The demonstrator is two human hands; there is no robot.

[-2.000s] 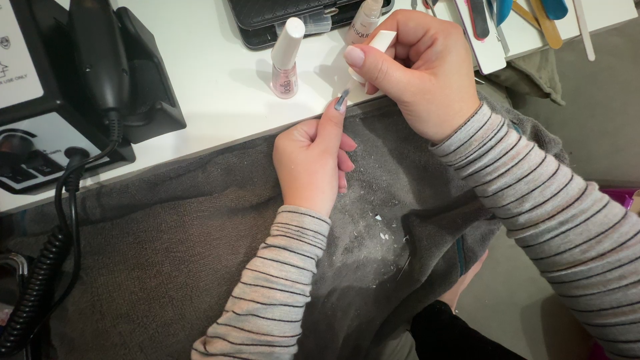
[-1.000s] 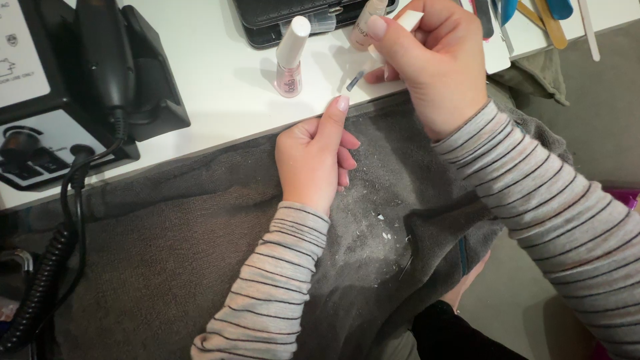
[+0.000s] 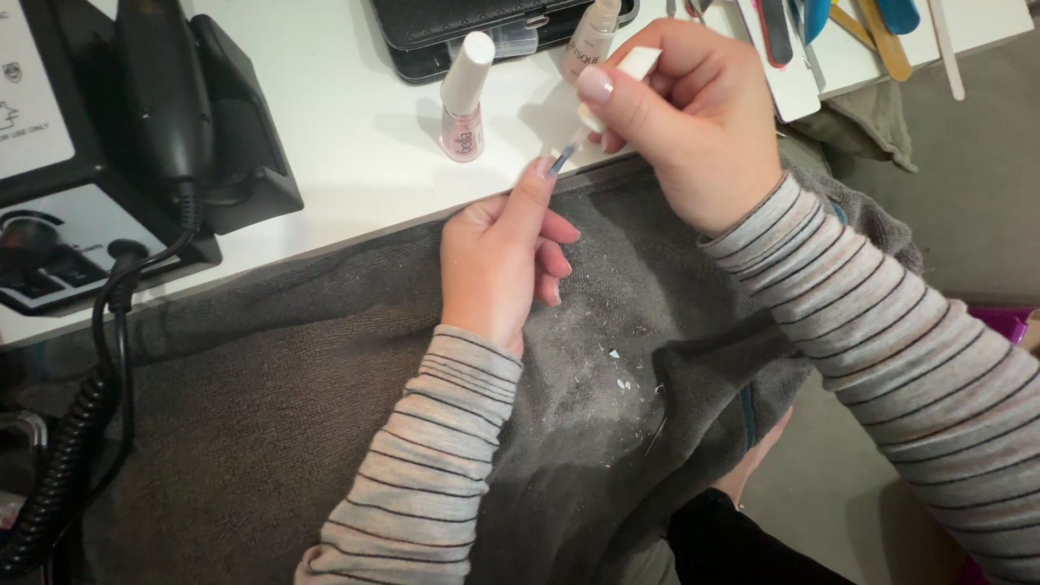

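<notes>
My right hand [image 3: 691, 122] pinches the white cap [image 3: 642, 63] of a nail polish brush, its bristles [image 3: 562, 159] pointing down-left at the thumbnail of my left hand [image 3: 504, 252]. The left hand holds nothing; its thumb is raised and its other fingers are loosely curled, above a grey towel [image 3: 309, 422]. A capped bottle of pale pink nail polish [image 3: 463, 134] stands on the white table, up and left of the left thumb. Just beyond my right hand stands a pale nail polish bottle without its cap [image 3: 591, 41].
An electric nail drill's black base [image 3: 97, 244], handpiece [image 3: 166, 89] and coiled cord [image 3: 61, 471] are at left. A black case [image 3: 431, 32] lies at the table's back. Nail files [image 3: 886, 41] lie at upper right. White clippings [image 3: 622, 384] dot the towel.
The brush has moved a little between the frames and stays near my left thumbnail. My left hand has hardly moved.
</notes>
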